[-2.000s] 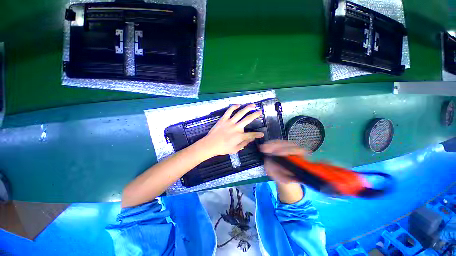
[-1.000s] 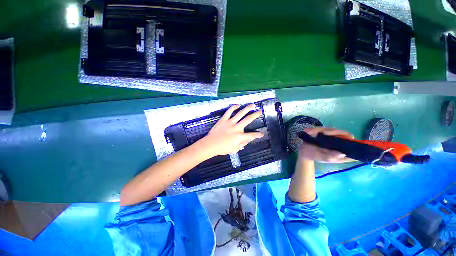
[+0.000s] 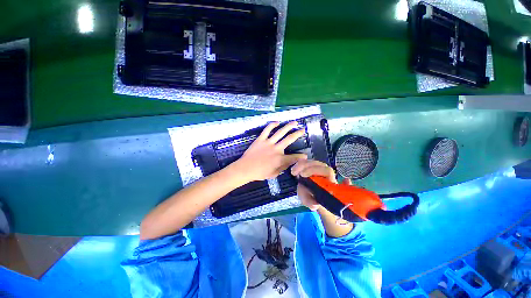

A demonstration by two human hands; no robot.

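A black housing lies tilted on a silvery-white protective sheet on the bench edge. My left hand lies flat on its middle with fingers spread. My right hand holds an orange-red and black electric screwdriver over the right part of the housing, close beside my left fingertips. The driver tip is hidden by my fingers, and no screw can be made out. The driver's black coiled cord loops off to the right. A round mesh-like screw dish stands just right of the housing.
A second dish and another at the far right stand along the bench. Other black housings lie on sheets on the green conveyor belt behind. Cardboard is at lower left, blue crates at lower right.
My right hand has carried the screwdriver from over the near dish back left to the housing. My left hand has not moved. The housings on the belt have shifted right.
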